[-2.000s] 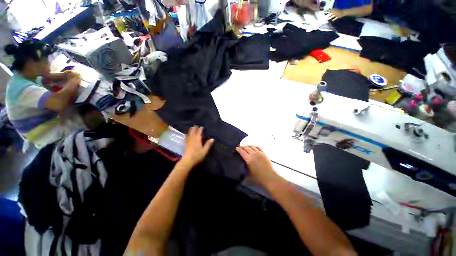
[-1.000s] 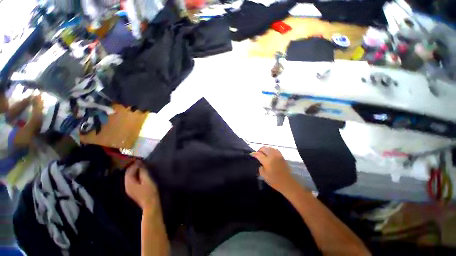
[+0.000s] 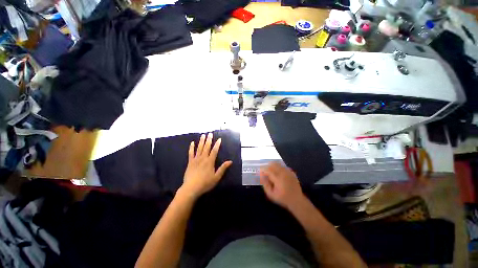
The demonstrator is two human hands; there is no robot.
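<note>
A black garment panel (image 3: 173,157) lies flat on the white table at the front edge, left of and below the needle area. My left hand (image 3: 203,166) lies palm down on it with the fingers spread. My right hand (image 3: 280,183) is off the panel, at the ruled front edge, slightly blurred with curled fingers; whether it holds anything cannot be told. The presser foot and needle area (image 3: 251,116) is lit, just above the panel's right corner. A stack of narrow black cut pieces (image 3: 301,146) lies right of the needle, under the machine arm.
The white sewing machine (image 3: 346,81) spans the right. A crumpled black work pile (image 3: 99,73) lies upper left, with grey and white scraps (image 3: 21,115) beyond. Scissors (image 3: 417,161) lie at the right edge. A square black piece (image 3: 275,39) and thread cones (image 3: 361,34) are behind the machine.
The view has swung right. The panel, earlier raised and draped between both hands, now lies flat on the table. My left hand is spread on top; my right hand has let go of its edge.
</note>
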